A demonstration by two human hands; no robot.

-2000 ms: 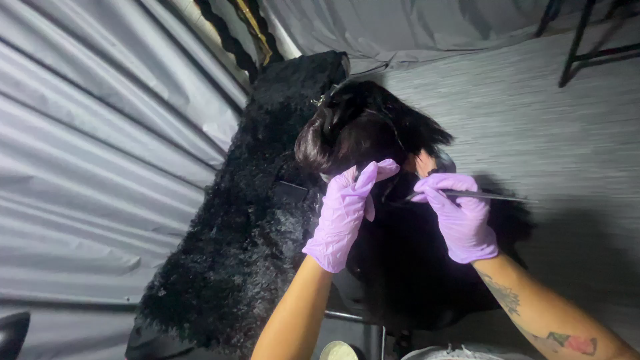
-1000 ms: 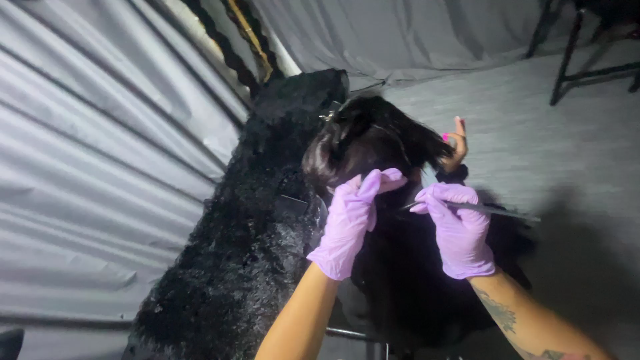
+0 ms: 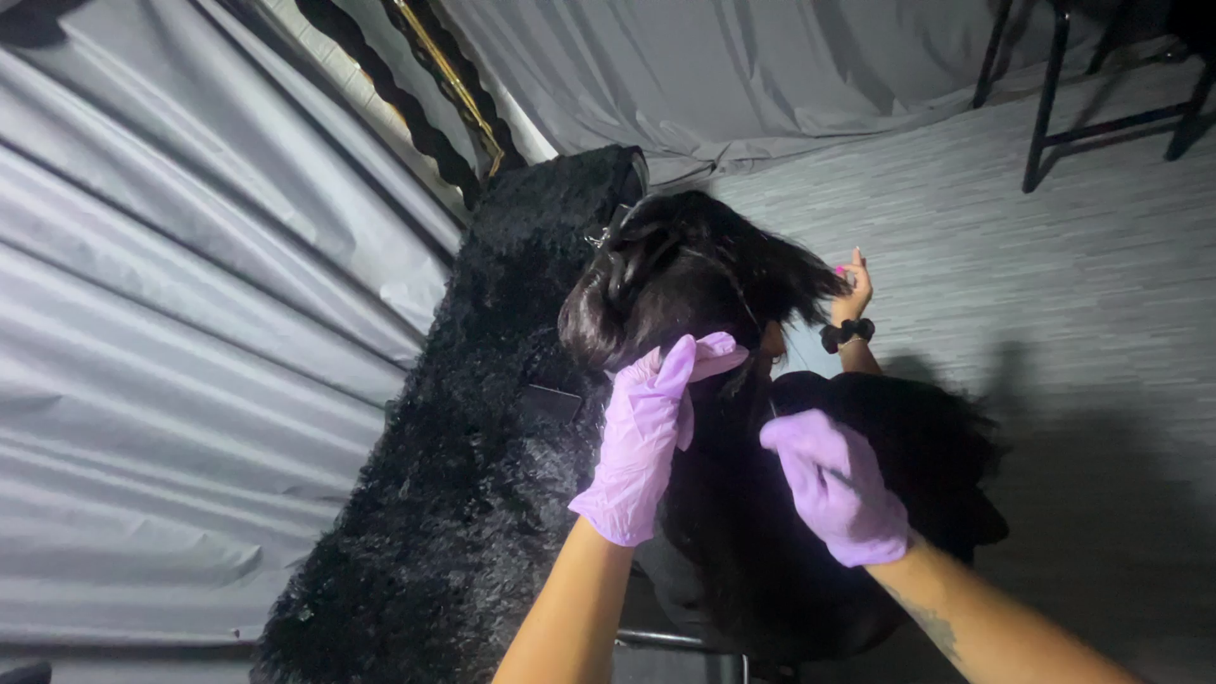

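Observation:
A seated person's dark hair [image 3: 684,285] is seen from above and behind, with its upper part gathered and clipped by a metal hair clip [image 3: 598,237]. My left hand [image 3: 646,427], in a purple glove, lies against the lower back of the head, its thumb and fingers closed on a section of hair. To the right, my right hand [image 3: 836,484], also gloved in purple, is curled beside the hanging hair. It holds a thin dark tool, mostly hidden by the fingers and blurred; its kind cannot be told. Long hair and dark clothing fill the space below both hands.
A table under a black furry cover [image 3: 456,456] stands at the left, with a dark flat object [image 3: 554,403] on it. The person's raised hand [image 3: 854,290] wears a black scrunchie [image 3: 847,333]. Grey curtains [image 3: 209,332], a wavy-framed mirror [image 3: 418,85] and a black metal stool [image 3: 1045,114] are around.
The tool in my right hand stuck out to the right earlier; now it is mostly hidden as the hand has turned. The seated person's hand has come into view beyond the head since two seconds ago.

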